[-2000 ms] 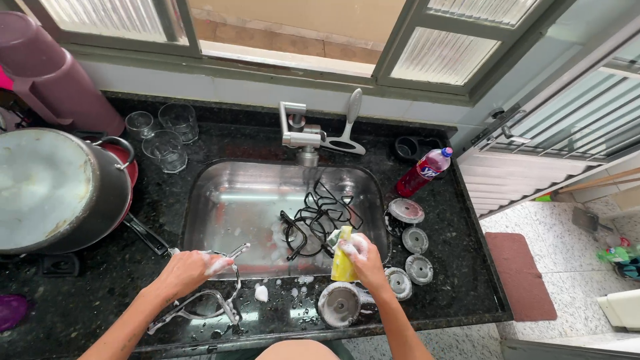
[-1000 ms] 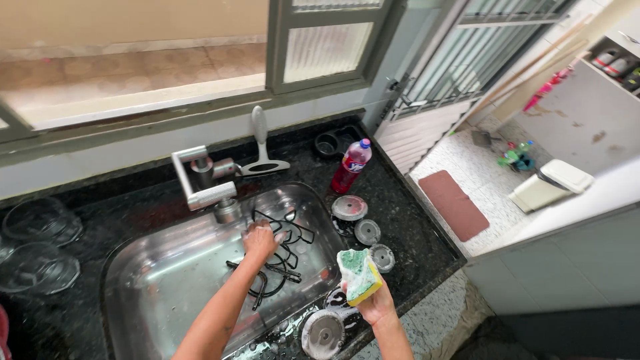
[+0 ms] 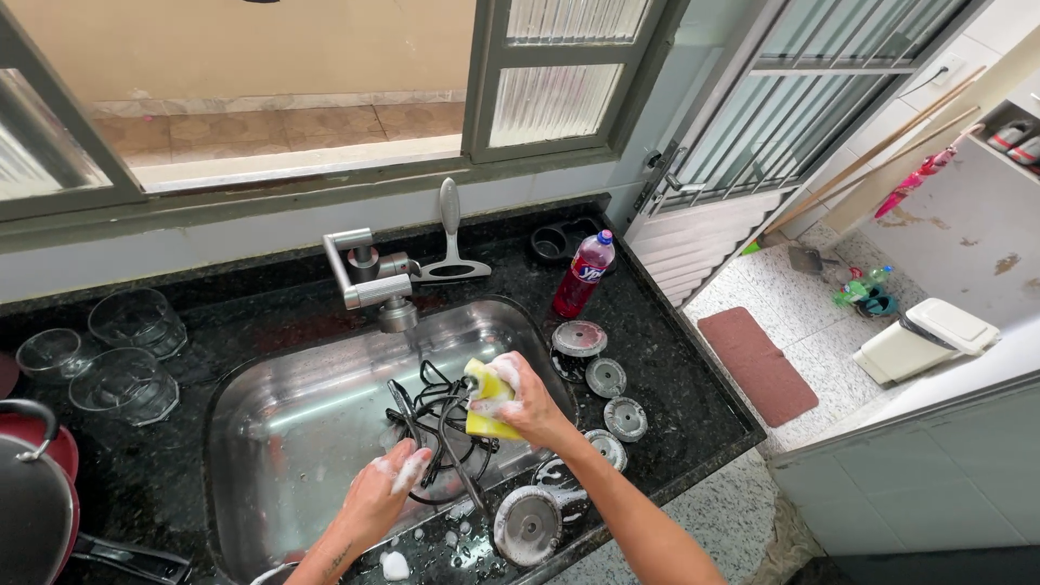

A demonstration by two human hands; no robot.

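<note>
My right hand (image 3: 524,402), soapy, grips a yellow sponge (image 3: 486,406) over the right part of the steel sink (image 3: 305,455). Black wire stove grates (image 3: 439,398) are in the sink under it. My left hand (image 3: 388,483), with foam on its fingers, is at the near side of the sink, its fingers on a dark grate bar (image 3: 413,422). Several round metal burner caps (image 3: 528,524) stand on the black granite counter right of the sink, some foamy. The tap (image 3: 390,296) is above the sink's back edge.
A red dish soap bottle (image 3: 583,276) stands behind the burner caps. A squeegee (image 3: 451,244) leans behind the tap. Glass bowls (image 3: 126,386) are at left, with a dark pan (image 3: 36,512) nearer. A window (image 3: 561,89) and a barred door (image 3: 756,122) lie beyond.
My left hand, among the grates one second ago, is now nearer me with a grate bar at its fingers. The sponge hand has moved from above the burner caps to over the sink.
</note>
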